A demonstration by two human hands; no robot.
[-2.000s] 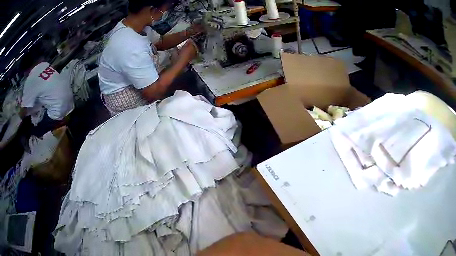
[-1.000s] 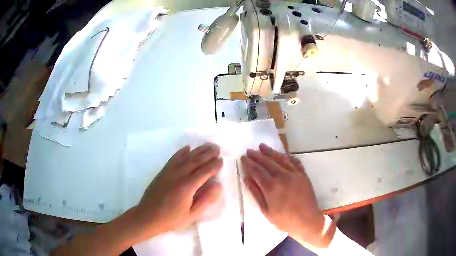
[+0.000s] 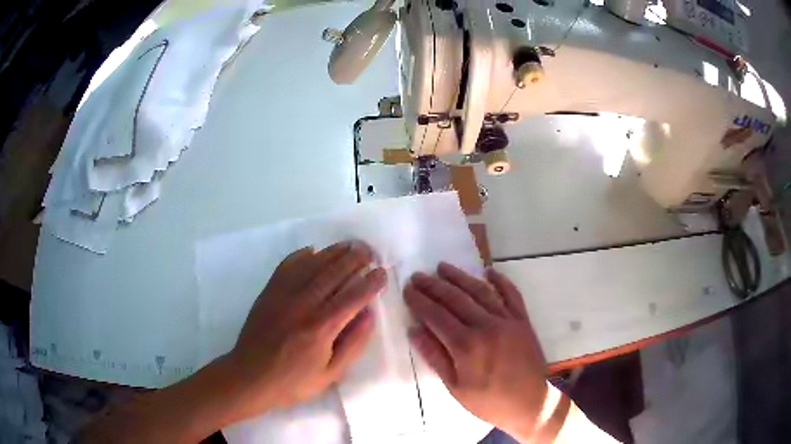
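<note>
A white fabric panel (image 3: 251,260) lies on the machine table just in front of the needle area, its top edge close to the presser foot (image 3: 423,175). A thin dark line (image 3: 415,373) runs down the panel between my hands. My left hand (image 3: 312,316) lies flat on the cloth left of this line, fingertips near its upper end. My right hand (image 3: 473,338) lies flat on the cloth right of the line. Both hands press from above; neither visibly grips it. The cloth under my palms is hidden.
The cream sewing machine (image 3: 512,78) arches over the back and right. Dark-handled scissors (image 3: 740,260) lie by its base. Layered white pieces with dark outlines (image 3: 156,113) lie at the table's left. The wooden front edge (image 3: 633,340) shows at the right.
The view was turned towards a neighbouring worker and a cloth pile, then came back to the machine. Since one second ago, the panel's top edge has tilted slightly, and both hands have stayed on it.
</note>
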